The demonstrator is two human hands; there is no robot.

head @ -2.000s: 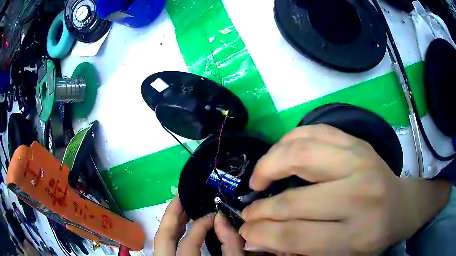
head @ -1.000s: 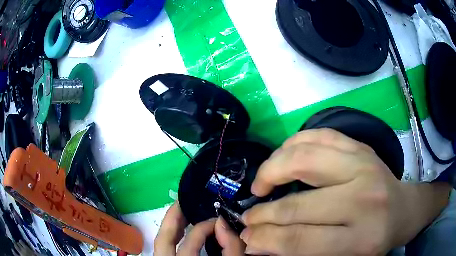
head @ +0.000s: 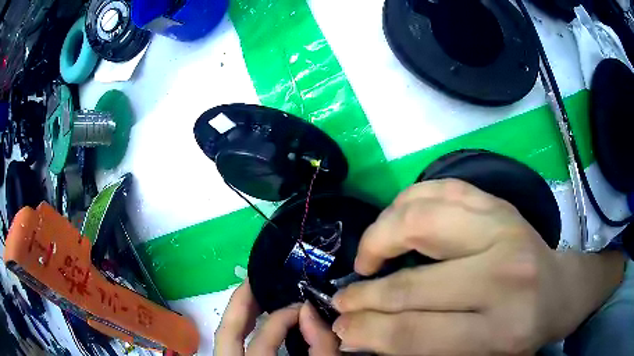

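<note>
An open black ear cup housing (head: 267,261) lies at the lower centre, with a shiny blue battery (head: 311,260) and fine wires inside. A black speaker plate (head: 267,149) with a white square label lies above it, joined by red and dark wires. My left hand (head: 278,325), cut off by the bottom edge, grips the cup's lower rim with its fingers. My right hand (head: 452,271) reaches over the cup from the right, its fingers closed on a slim dark metal tool (head: 321,297), probably tweezers, whose tip is inside the cup near the battery. Part of the tool is hidden by the fingers.
An orange multimeter (head: 97,285) stands at the lower left. A solder wire reel (head: 94,128) and a blue cup (head: 182,17) are at the upper left. A black ring-shaped part (head: 417,42) lies at the upper right, beside a cable. Another black cup (head: 486,170) lies behind my right hand.
The white speck at the tool's tip, clear earlier, is now hardly visible. The tool tip and fingers have shifted very slightly. Both hands keep their places.
</note>
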